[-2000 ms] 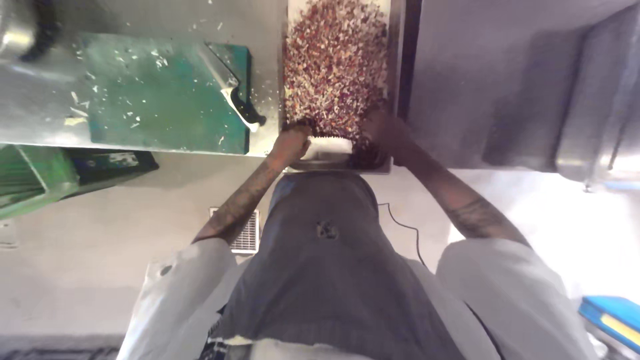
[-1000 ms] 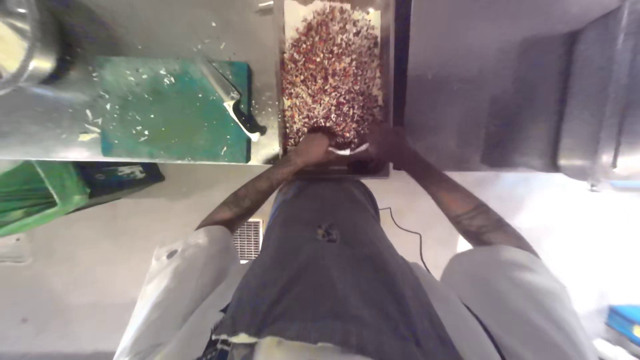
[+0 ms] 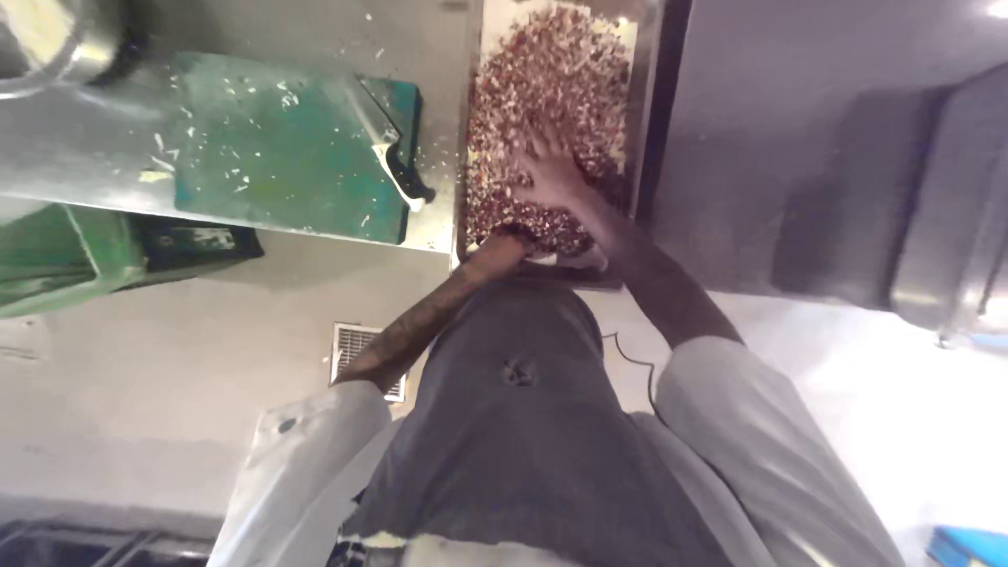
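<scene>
A rectangular tray [image 3: 647,102] holds a wide layer of chopped reddish and pale pieces [image 3: 551,87], with pale lining showing at its far end. My right hand [image 3: 551,169] lies palm down on the pieces near the middle, fingers spread. At the tray's near left corner my left hand [image 3: 508,246] is lowered into the pieces, its fingertips hidden among them. A bit of white material [image 3: 543,258] shows at the near end beside it. Left of the tray, a knife with a black and white handle [image 3: 403,175] rests on a green cutting board [image 3: 291,150] strewn with pale shreds.
A metal bowl or pot [image 3: 87,47] stands at the far left. Below the counter edge on the left is a green crate or bin [image 3: 71,252]. A dark metal counter [image 3: 748,157] extends to the right of the tray. A thin cable [image 3: 650,378] lies on the floor.
My right hand has moved from the near right corner of the tray up onto the pieces, fingers now spread. My left hand stays near the near left corner. The white strip between the hands is less visible.
</scene>
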